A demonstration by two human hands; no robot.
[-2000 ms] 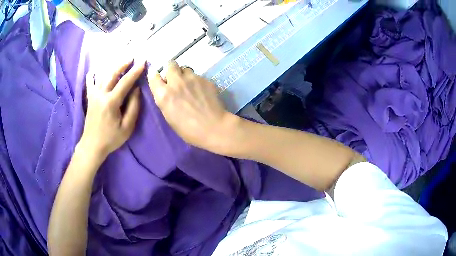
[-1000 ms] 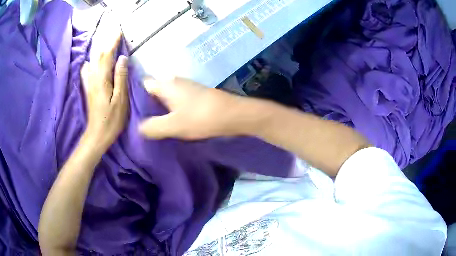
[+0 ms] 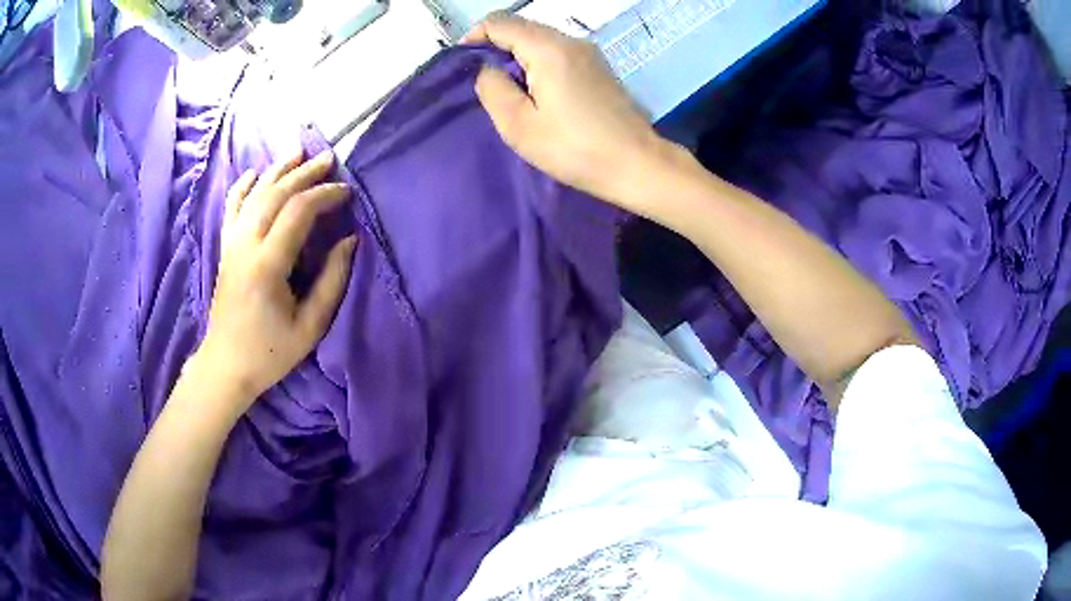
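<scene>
A purple garment (image 3: pixel 470 270) covers the machine table's left side and my lap. A dark seam runs down it between my hands, and a gathered strip shows left of my left hand. My left hand (image 3: pixel 282 252) lies on the cloth just below the needle area, fingers bent; whether it pinches the cloth is hard to tell. My right hand (image 3: pixel 552 100) is up at the right, thumb and fingers closed on the garment's upper edge, spreading it over the machine bed. The sewing machine's metal parts (image 3: pixel 217 18) show at the top left, cut off by the picture's edge.
A heap of purple cloth (image 3: pixel 928 223) lies at the right. The white bed carries a metal guide, and a printed ruler scale (image 3: pixel 669 35) runs along the table's front edge. A pale-handled object (image 3: pixel 73 47) is at the top left. The wearer's white sleeve (image 3: pixel 928 446) is at lower right.
My right hand has moved away from beside my left hand, up and right, drawing the cloth edge over the bed and part of the ruler. My left hand has shifted slightly, its fingers now more bent.
</scene>
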